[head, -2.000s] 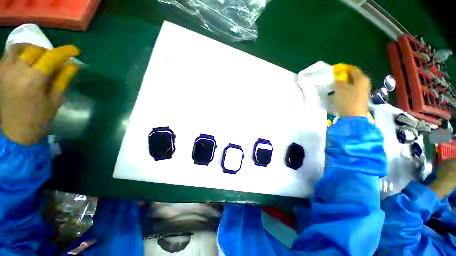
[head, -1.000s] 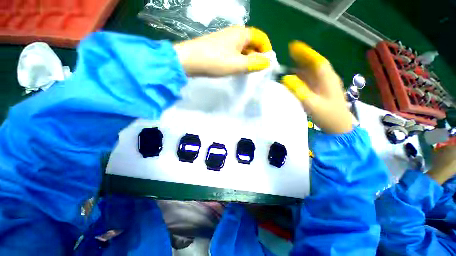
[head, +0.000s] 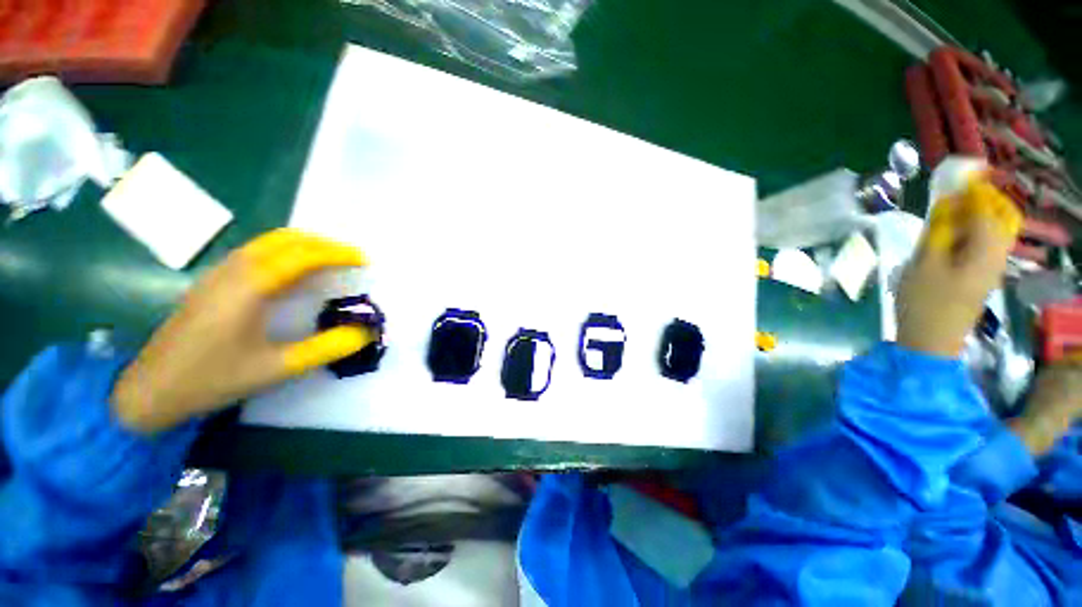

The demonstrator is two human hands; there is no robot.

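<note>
Several black octagonal watch cases (head: 457, 346) lie in a row on the white foam sheet (head: 534, 202). My left hand (head: 237, 332), with yellow finger cots, is at the leftmost case (head: 354, 337). Its thumb overlaps the case's lower left edge and its forefinger is above the case, apart from the thumb. My right hand (head: 959, 255) is off the sheet at the far right, slightly blurred, fingers together on a small white piece (head: 956, 176). What this piece is cannot be told.
A cream pad (head: 167, 210) and crumpled white cloth (head: 45, 145) lie at the left. A red-orange tray (head: 95, 36) is at the upper left, a clear bag (head: 510, 30) beyond the sheet. Red racks (head: 991, 131) and another person's hand (head: 1050, 409) are at the right.
My hands have parted from the white cloth-like material above the sheet. My left hand has moved down left to the leftmost case, and my right hand has moved far right. The pad is now visible.
</note>
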